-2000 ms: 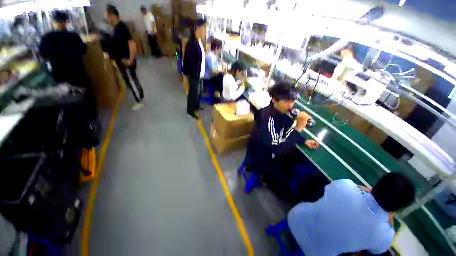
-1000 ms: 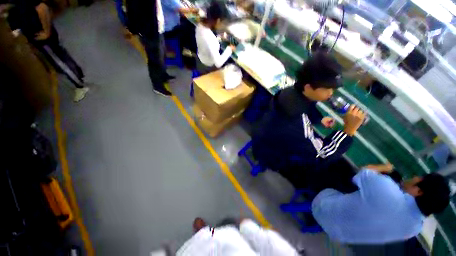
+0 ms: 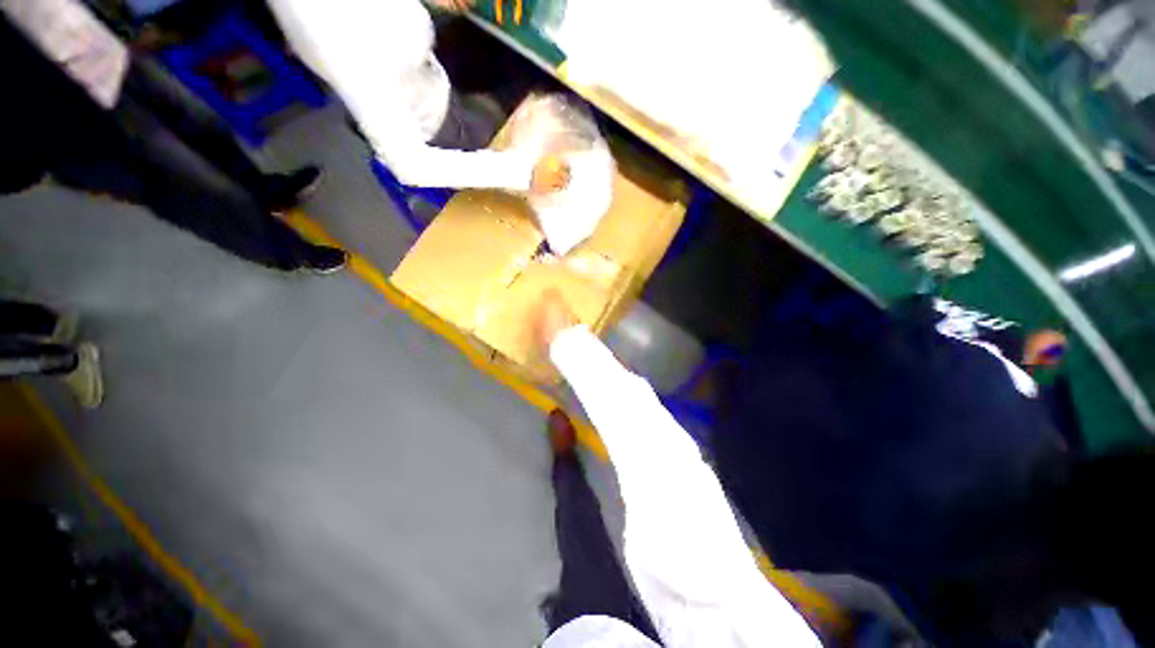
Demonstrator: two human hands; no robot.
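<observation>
A tan cardboard carton (image 3: 475,253) stands on the floor beside the bench, its top flaps partly raised. A whitish clear plastic bag (image 3: 583,203) lies on its top, and another person's white-sleeved arm reaches to the bag. My right arm, in a white sleeve, stretches up from the bottom edge. My right hand (image 3: 552,319) is blurred at the near part of the carton top; its fingers cannot be made out, so I cannot tell if it grips a flap. My left hand is not in view.
The green bench (image 3: 874,260) with many small pale parts (image 3: 899,190) is at the upper right. A person in dark clothes (image 3: 874,430) sits at the right. A blue stool (image 3: 241,76) and standing people's legs are at the left. Yellow lines (image 3: 412,304) edge the grey aisle.
The view has moved closer to the carton and tilted down. My right arm now reaches out to the carton top. The white-sleeved person's arm now reaches to the bag.
</observation>
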